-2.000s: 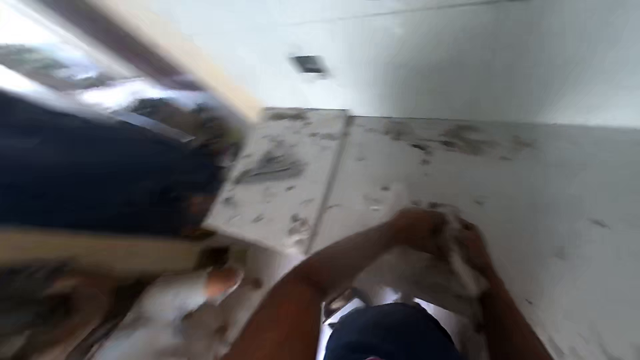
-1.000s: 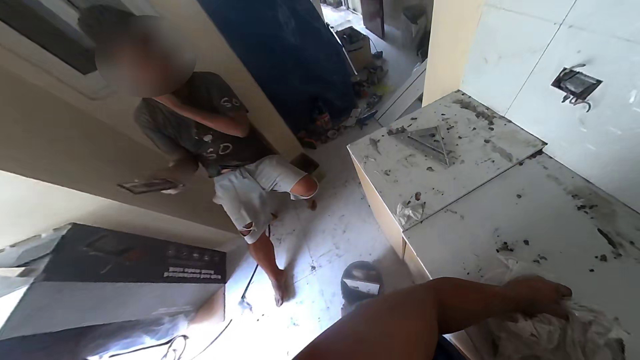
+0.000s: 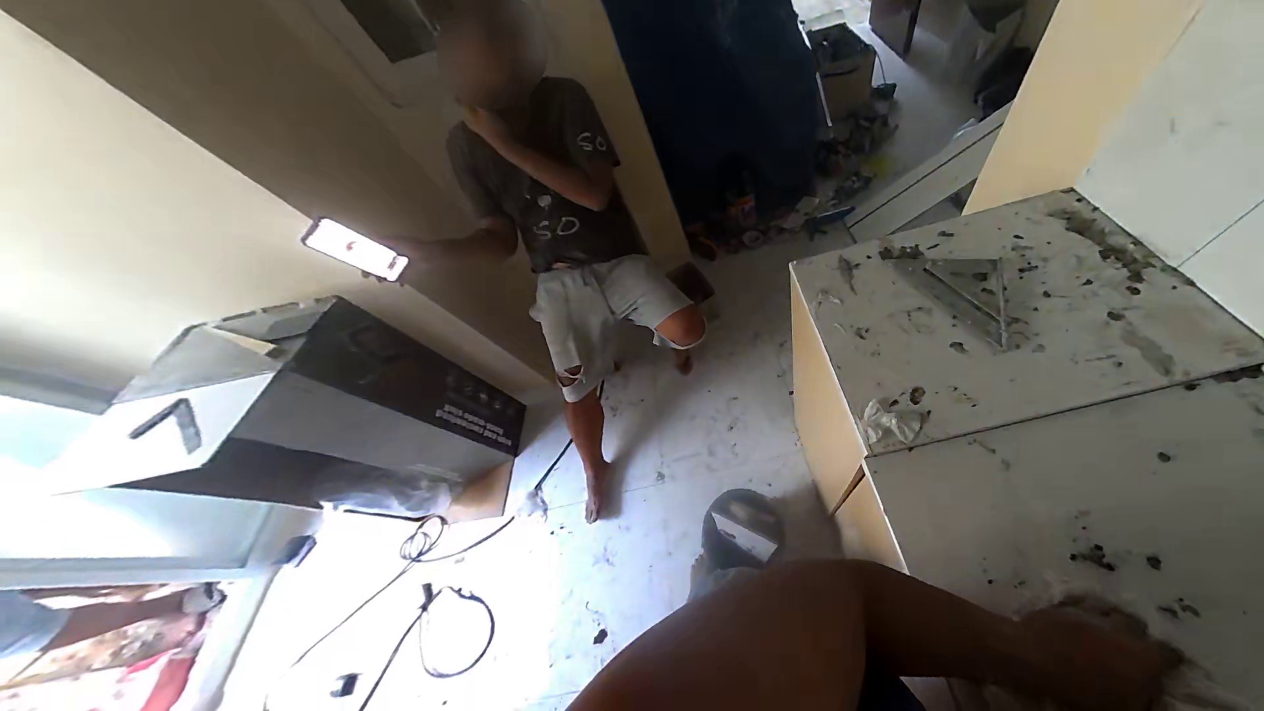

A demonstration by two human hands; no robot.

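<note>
My left arm reaches across the bottom right, and my left hand (image 3: 1106, 647) is low over the pale tiled countertop (image 3: 997, 513). The hand is blurred, with whitish, see-through material beside it; whether the fingers hold it cannot be told. My right hand is out of view. Dark crumbs and smears of mortar dot the counter. Farther back on it lies a grey triangular tool (image 3: 973, 291), and a crumpled piece of clear plastic (image 3: 892, 423) sits near the left edge.
Across the floor a person (image 3: 583, 217) leans by the wall, holding a lit phone (image 3: 354, 249). A large printed cardboard box (image 3: 365, 395) stands at left. Black cables (image 3: 459, 632) loop over the floor. A dark round object (image 3: 743, 528) is beside the counter. Debris (image 3: 849, 163) lies near the doorway.
The view has swung left from the counter and wall. Both my hands showed together at first; now only the left does. The other person's phone has been raised and now shows a bright screen.
</note>
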